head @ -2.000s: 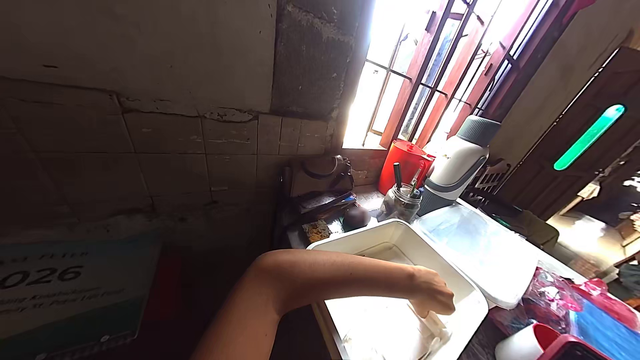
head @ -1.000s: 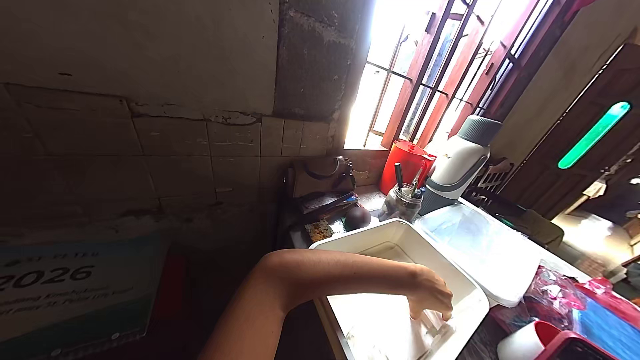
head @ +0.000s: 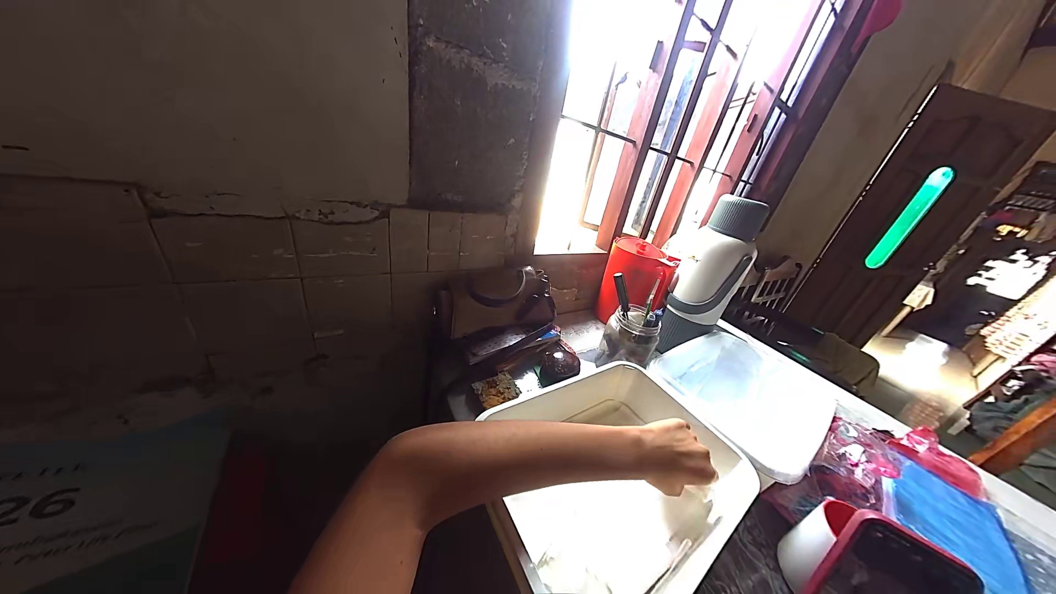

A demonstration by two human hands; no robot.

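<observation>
My left hand [head: 678, 456] reaches across a white rectangular plastic tub [head: 745, 487], its fingers curled down inside near the right wall. A pale, thin item [head: 701, 500] shows just under the fingers and seems pinched in them; glare hides what it is. Lower in the tub lies a thin, light strip or rod [head: 678, 561], beside shiny, clear, film-like material [head: 569, 569]. Bright sunlight washes out much of the tub's bottom. My right hand is out of view.
Behind the tub stand a glass jar of pens [head: 629, 338], a red pitcher [head: 634, 276] and a white-grey jug [head: 711, 268]. A translucent lid [head: 755, 404] lies right of the tub. Nearer are a white cup [head: 804, 549], a phone [head: 899, 561] and blue plastic [head: 953, 511]. A dark bag [head: 499, 305] sits at the wall.
My left hand stays inside the tub near its right wall, with only a slight shift of the fingers. The pale item under them shows less than it did two seconds ago.
</observation>
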